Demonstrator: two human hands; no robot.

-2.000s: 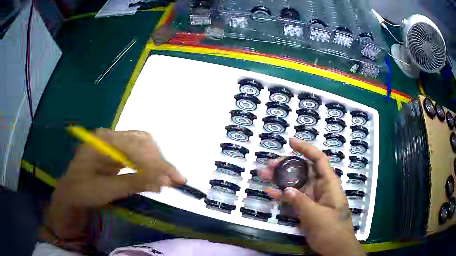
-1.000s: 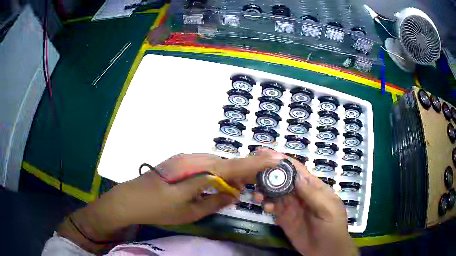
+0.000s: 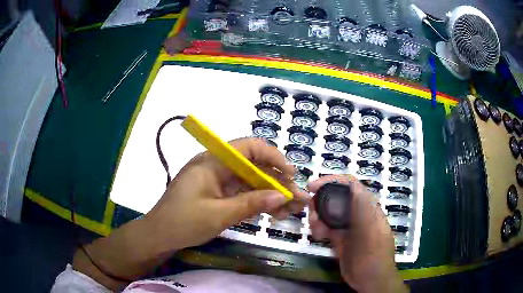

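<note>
My left hand (image 3: 221,191) holds a thick yellow test probe (image 3: 235,160) like a pen, with a dark wire curving from its rear end. My right hand (image 3: 364,240) holds one round speaker driver (image 3: 334,205) in its fingertips, dark face showing and slightly blurred. The probe's front end is near my left fingertips, beside the driver; I cannot tell if they touch. Both hands are over the near part of the white packing tray (image 3: 150,123), which carries rows of black-rimmed discs standing on edge. My hands hide some of its slots.
A brown cardboard sheet (image 3: 493,189) with dark discs lies on stacked dark trays (image 3: 461,189) at right. A clear sorting tray (image 3: 298,46) is at the back. A fan (image 3: 473,39) stands back right. A slim metal tool (image 3: 124,76) lies at left.
The driver has turned from its silver ringed face to its dark face. My left hand has drawn back slightly from it, and the yellow probe now points up and left in full view.
</note>
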